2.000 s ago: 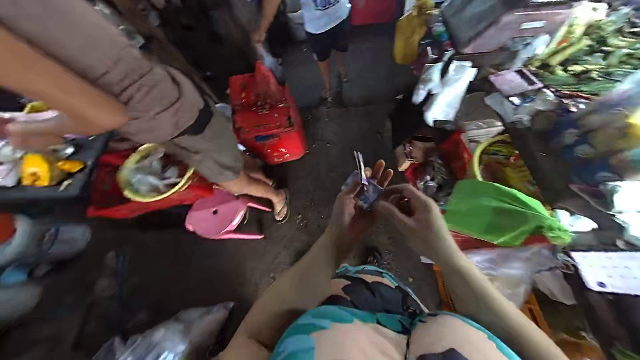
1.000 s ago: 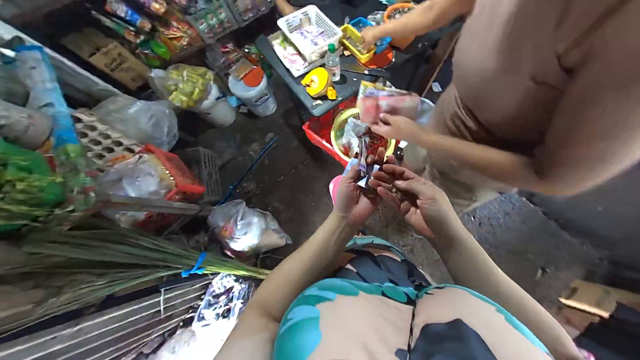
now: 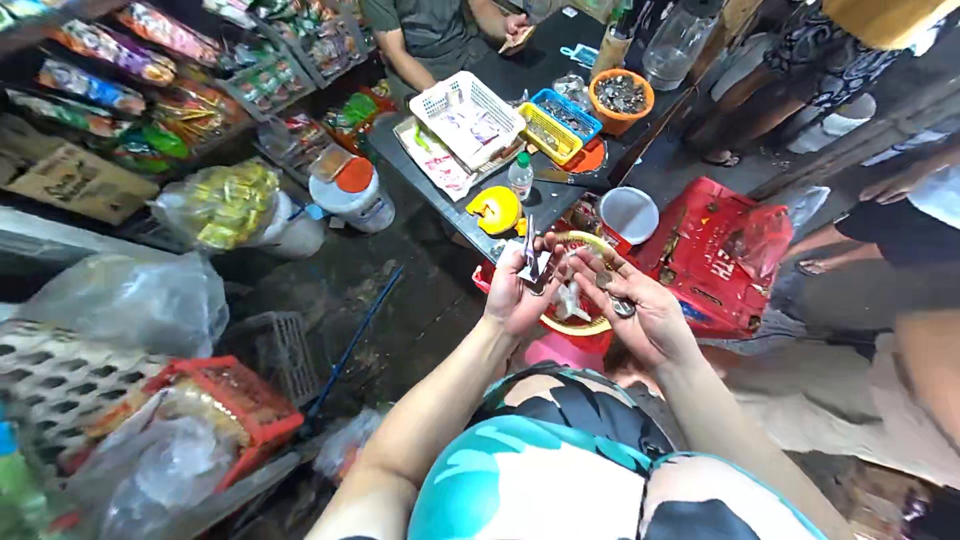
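Note:
In the middle of the head view my left hand is closed around folded paper notes, which stand up between its fingers. Close beside it on the right, my right hand is turned palm up with several coins on its palm and fingers. Both hands are above a round yellow-rimmed basket with plastic bags inside. Past my left hand, a yellow plastic object and a small clear bottle with a green cap are on a dark table.
The table also bears a white basket, yellow basket, blue basket and orange bucket of coins. A person is behind it. Lidded white pail stands left, red crate right. Another person's legs are near my right arm.
The view has swung widely. My right hand now lies palm up with coins showing; earlier its fingers were at the notes. The person handling notes close in front of me is now at the right edge.

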